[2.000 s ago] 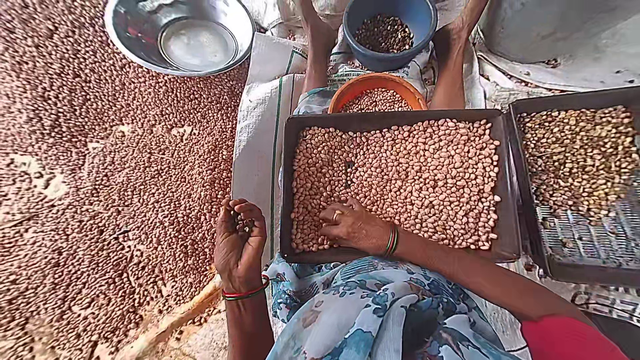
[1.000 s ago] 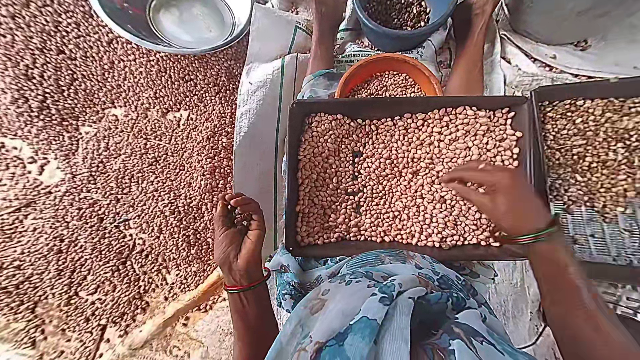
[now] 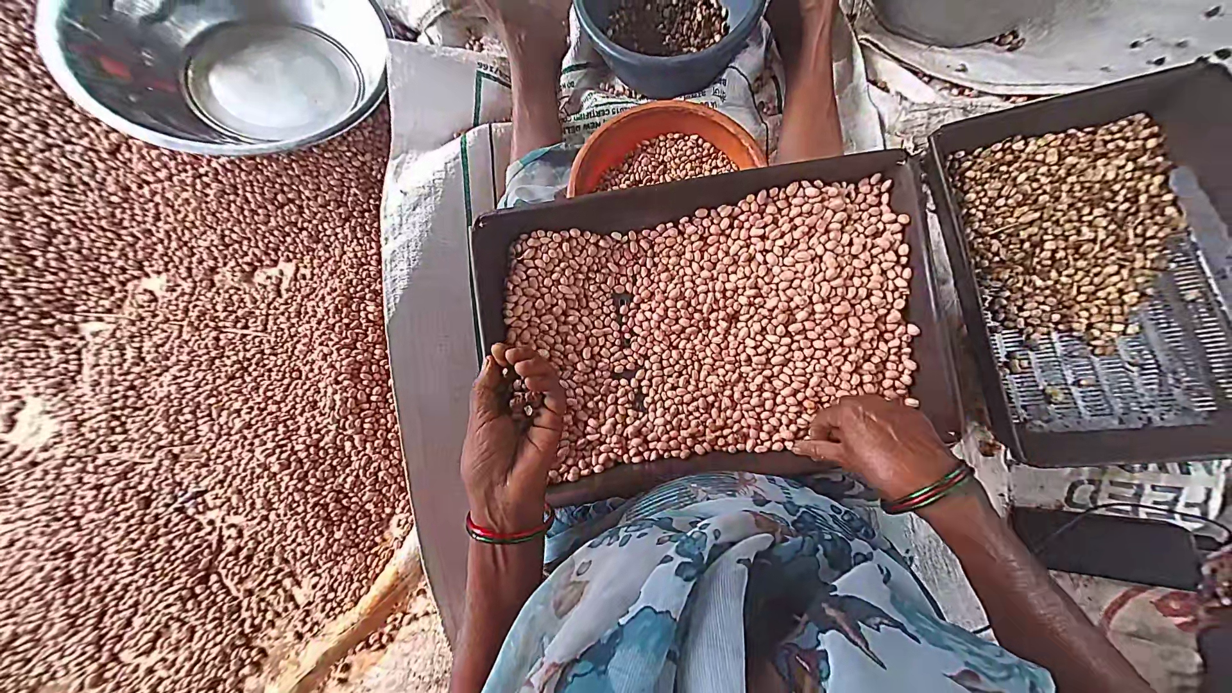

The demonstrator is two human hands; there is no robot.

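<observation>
A dark rectangular tray spread with pinkish peanut kernels rests on my lap, tilted a little, its slotted bottom showing in a few gaps. My left hand is palm up over the tray's left edge, fingers curled around several small dark pieces. At the near right corner, my right hand lies at the rim with its fingertips by the kernels; whether it pinches anything is hidden. Beyond the tray stands an orange bowl of kernels, and behind that a blue-grey tub with darker pieces.
A second slotted tray with yellowish-brown kernels stands at the right. A steel basin sits at the upper left on a wide spread of kernels. White woven sacks lie beneath, and a wooden stick is at the lower left.
My right hand has moved from over the middle right of the kernels to the near right rim. My left hand, outside the tray before, is now over its left edge. The tray has become tilted.
</observation>
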